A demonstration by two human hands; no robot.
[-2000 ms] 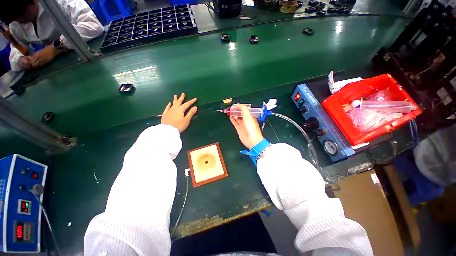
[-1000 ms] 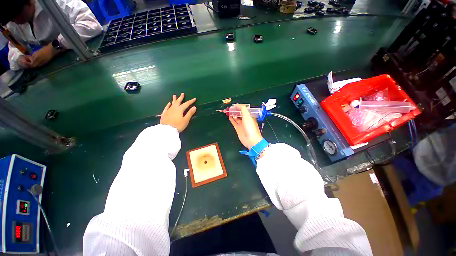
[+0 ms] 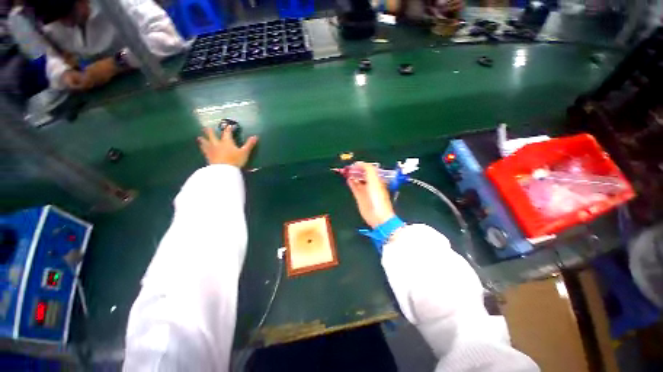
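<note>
My left hand (image 3: 226,150) is stretched out over the green line surface, fingers spread, with its fingertips at a small black part (image 3: 229,126). The frame is blurred and I cannot tell if the fingers grip the part. My right hand (image 3: 369,190) holds the dispensing syringe (image 3: 355,172), its pink-red front and thin tip pointing left. A blue adapter (image 3: 399,179) sits at its rear, joined to a clear hose. A blue band is on my right wrist. The pale square pad (image 3: 311,245) with an orange-brown border lies flat between my forearms.
Other black parts (image 3: 405,69) lie along the far green surface. A blue-grey controller (image 3: 480,192) and red bin (image 3: 560,184) stand right, a blue control unit (image 3: 43,275) left. A black compartment tray (image 3: 246,48) is at the far side. A person in white sits far left.
My left hand has moved left and forward to the black part. The whole view has shifted and blurred. My right hand still holds the syringe.
</note>
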